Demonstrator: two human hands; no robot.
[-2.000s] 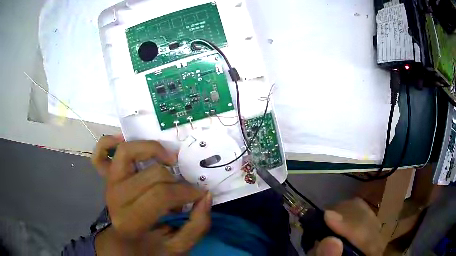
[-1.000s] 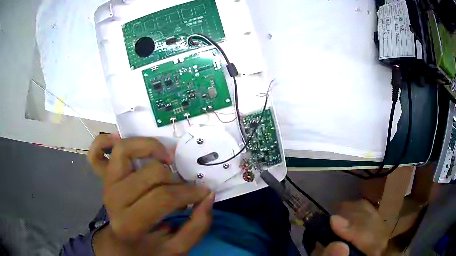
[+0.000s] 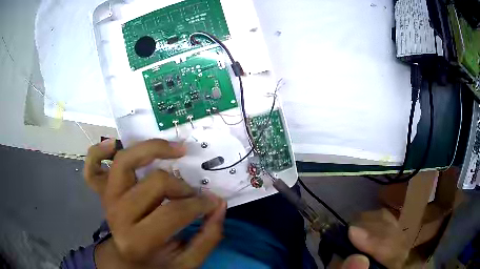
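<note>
The white housing (image 3: 118, 79) lies tilted in front of me with green boards in it. My left hand (image 3: 152, 205) pinches a thin solder wire (image 3: 239, 188) between thumb and finger; its end is near the copper coils (image 3: 256, 181). The wire also trails out at far left. My right hand (image 3: 381, 239), partly cut off by the lower edge, holds the soldering iron (image 3: 295, 200). Its tip is by the coils and the lower corner of the small circuit board (image 3: 271, 139); contact is unclear. A black lead wire (image 3: 231, 167) comes from the slot in the round plate (image 3: 218, 181).
The middle circuit board (image 3: 184, 89) and end circuit board (image 3: 173, 31) lie in the housing, with a black cable (image 3: 240, 89) beside them. The soldering station (image 3: 418, 31) stands at upper right, its cords hanging down. White sheet (image 3: 337, 84) covers the bench.
The housing has shifted a little left and up in view. The iron's tip appears slightly farther from the coils than two seconds ago. Both hands keep their hold.
</note>
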